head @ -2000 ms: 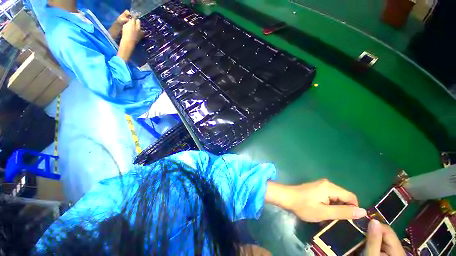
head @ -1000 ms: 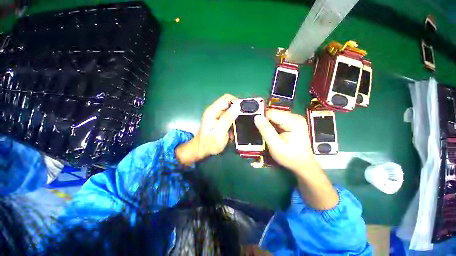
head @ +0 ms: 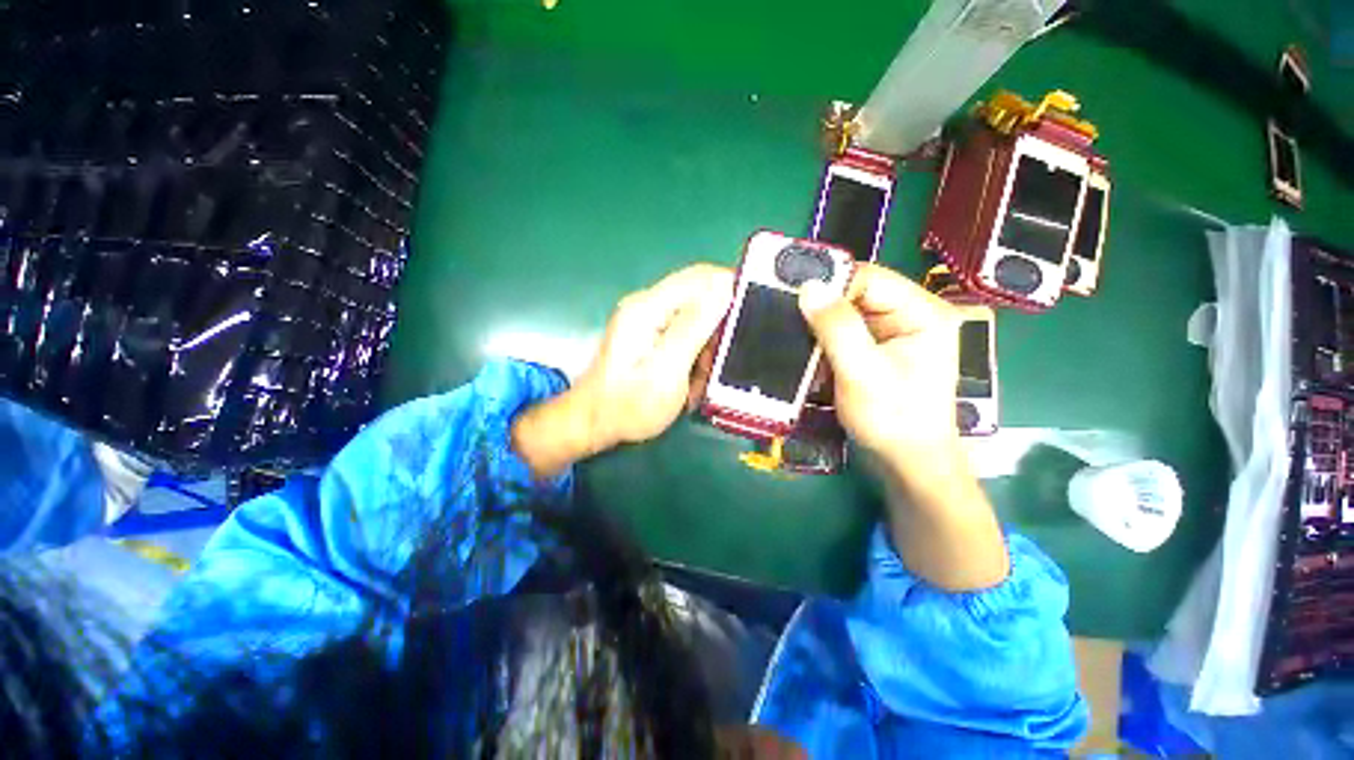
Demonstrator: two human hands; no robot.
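Observation:
A display module point(head: 768, 339) with a dark screen, pale frame and dark oval at its far end is held tilted between my two hands. An orange tab sticks out at its near end. My left hand point(head: 653, 354) grips its left edge. My right hand point(head: 895, 361) holds its right side, thumb near the oval. Another module point(head: 854, 208) lies just beyond, by the metal post. A dark piece point(head: 814, 443) lies partly hidden under the held module.
Stacked modules point(head: 988, 211) with orange tabs stand right of the slanting metal post point(head: 950, 74). One module point(head: 976, 371) is partly behind my right hand. A white round item point(head: 1129, 503), white sheet point(head: 1250, 446) and filled tray point(head: 1326, 475) are at right. Black blister trays point(head: 193, 223) fill the left.
My view has swung from the left trays to the bench before me. Since a second ago, the held module has moved away from me and tilted, and my right hand has shifted up with it.

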